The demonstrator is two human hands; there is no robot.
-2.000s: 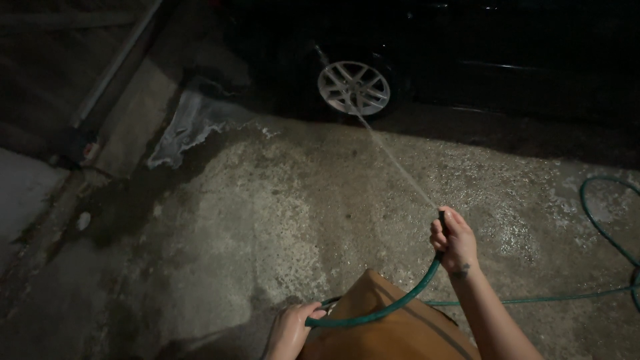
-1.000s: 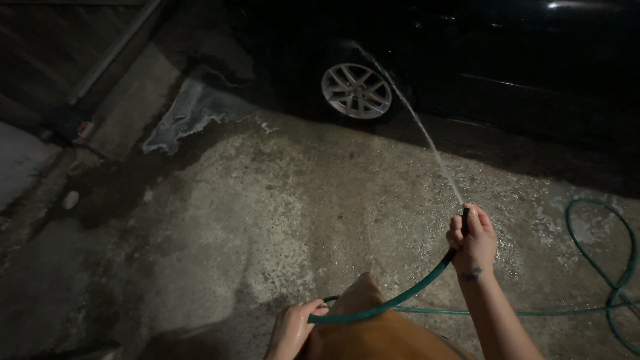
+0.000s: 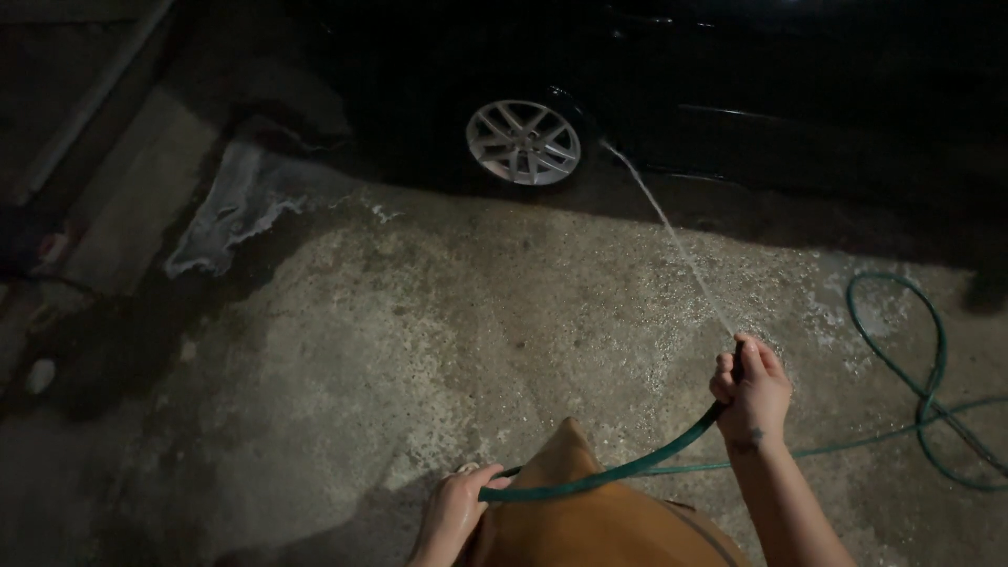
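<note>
My right hand [image 3: 754, 386] grips the dark end of a green garden hose [image 3: 661, 454], its thumb at the outlet. A thin jet of water [image 3: 669, 228] runs from there up and left to the dark lower body of a car [image 3: 772, 94], just right of its silver alloy wheel [image 3: 524, 143]. Lower down, my left hand [image 3: 459, 504] is closed around a bend of the same hose, which curves in front of brown clothing [image 3: 606, 520] on my body.
Loops of the hose [image 3: 933, 378] lie on the wet concrete [image 3: 504, 315] at right. Whitish foam or suds [image 3: 228, 205] spread at upper left, near a pale strip at a wall's foot. A small pale object [image 3: 40, 376] lies at far left.
The water jet has moved from over the wheel to the car body on its right. Both hands have kept their hold on the hose.
</note>
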